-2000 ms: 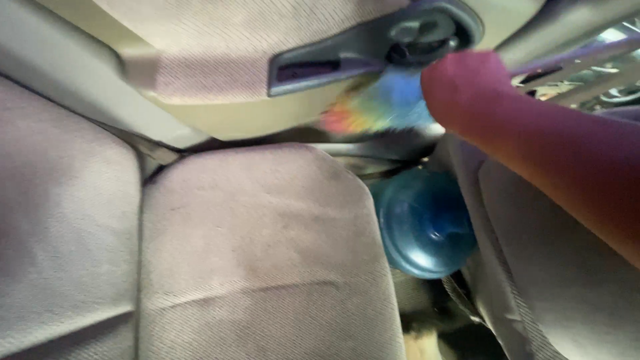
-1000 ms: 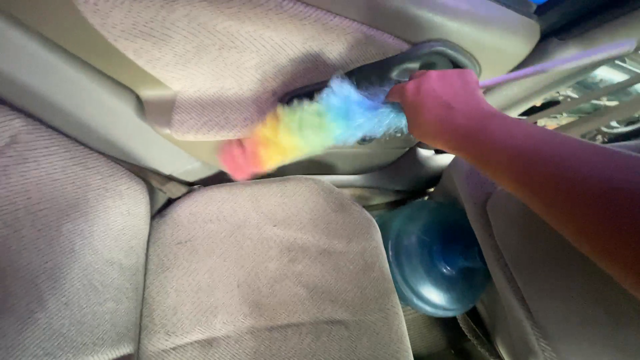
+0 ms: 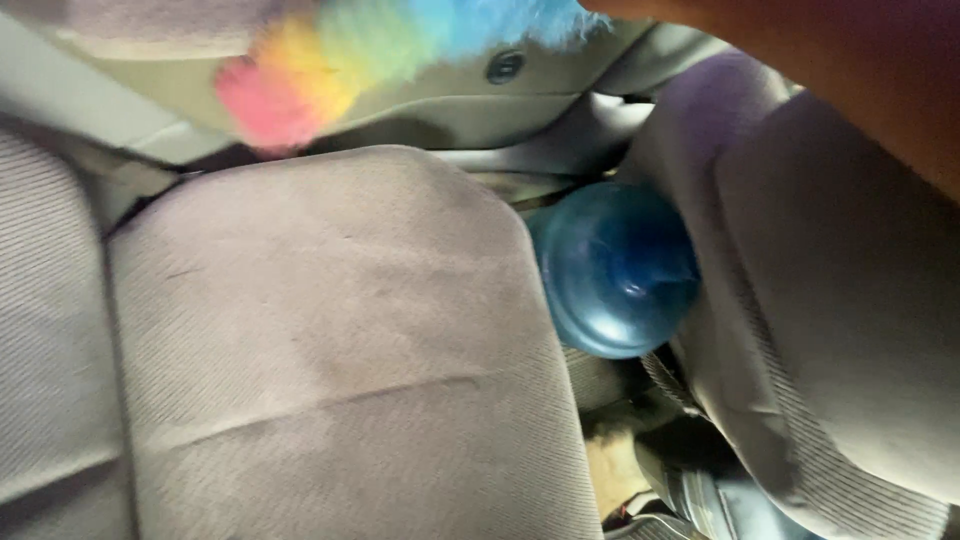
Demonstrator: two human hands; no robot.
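A fluffy rainbow-coloured duster (image 3: 375,45) crosses the upper part of the view, its pink tip low beside the lower door panel and close to the rear seat cushion's edge. At the top edge, only a small part of my right hand (image 3: 630,6) shows, at the duster's blue end; most of its grip is cut off. My right forearm (image 3: 840,52) reaches in from the upper right. Beneath the duster lies the ribbed fabric rear seat cushion (image 3: 337,300). My left hand is out of view.
A blue translucent water jug (image 3: 615,270) sits in the footwell between the rear cushion and the front seat back (image 3: 847,285). The door panel (image 3: 465,120) spans the top. The rear backrest (image 3: 52,315) is at the left. Partly hidden items lie in the footwell at lower right.
The duster was by the door's armrest and handle one second ago; the armrest is now out of view. My right hand has gone mostly past the top edge. The view has shifted downward.
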